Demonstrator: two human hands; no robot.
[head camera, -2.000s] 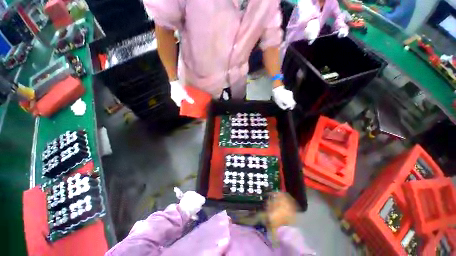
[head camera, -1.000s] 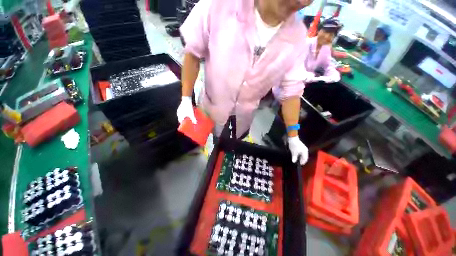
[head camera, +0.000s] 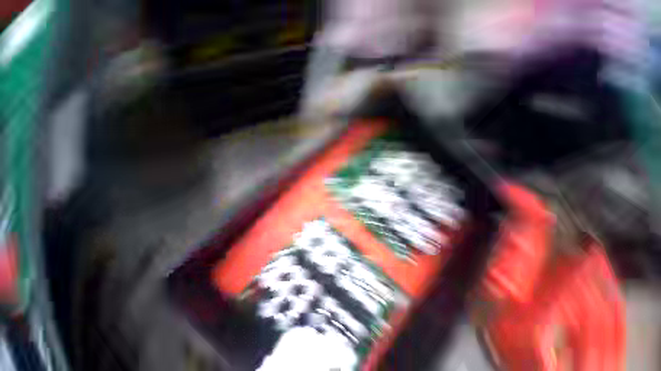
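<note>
The view is strongly blurred. A black tray (head camera: 239, 243) lies diagonally in front of me, lined with red foam (head camera: 290, 217). One circuit board (head camera: 406, 199) with white-topped parts lies in its far half. Another circuit board (head camera: 326, 272) lies in the near half. A white-gloved hand, which looks like my left hand (head camera: 308, 351), is cut off by the bottom edge, over or beside the near board. Its fingers and any hold are not clear. My right hand is not in view.
Red plastic trays (head camera: 558, 304) stand right of the black tray. A green bench edge (head camera: 22, 130) runs along the left. A person in a pink smock (head camera: 391, 29) is partly visible beyond the tray, with dark bins (head camera: 543, 116) at the upper right.
My view has swung and tilted, so the tray now appears diagonal and larger. The coworker has shifted to the upper edge. A white-gloved hand has come in at the bottom.
</note>
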